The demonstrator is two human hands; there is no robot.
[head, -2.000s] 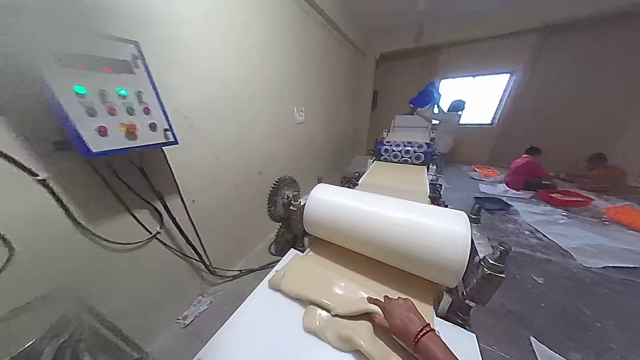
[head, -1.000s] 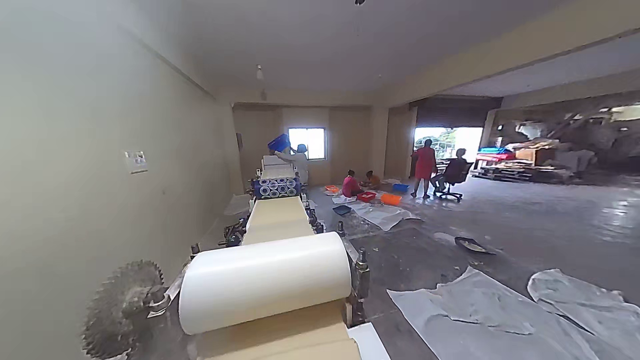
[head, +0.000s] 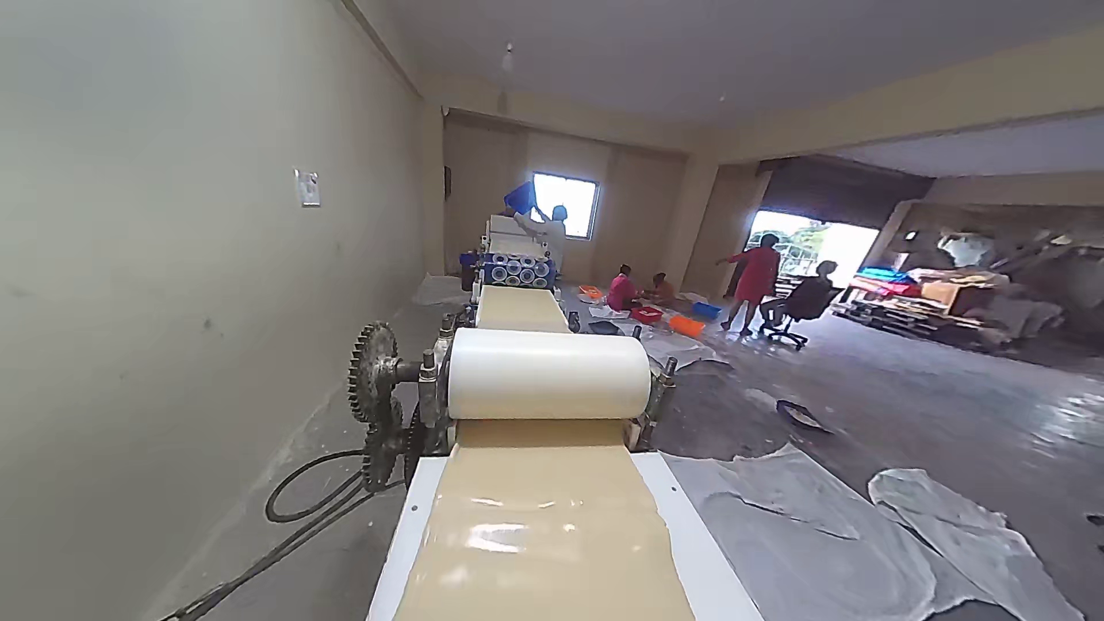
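Note:
Neither of my hands shows in the head view. A glossy beige sheet of dough (head: 543,535) lies flat on a white feed board (head: 699,539) at the bottom middle. Its far end runs beneath a large white roller (head: 550,375) held in a metal frame. Beyond the roller, a beige sheet (head: 522,309) continues along the machine towards a blue unit with several round rollers (head: 517,272). A person (head: 552,231) stands at the machine's far end beside a raised blue container (head: 520,197).
Toothed metal gears (head: 373,371) stick out left of the roller, with black cables (head: 319,509) below. Plastic sheets (head: 819,535) cover floor at right. Farther back are two people seated low (head: 623,291), trays (head: 686,326), a person in red (head: 757,280) and one on a chair (head: 806,293).
The hand with red bangles, on bunched dough two seconds ago, is out of view. Dough now lies flat on the board. The view has swung right from the control panel.

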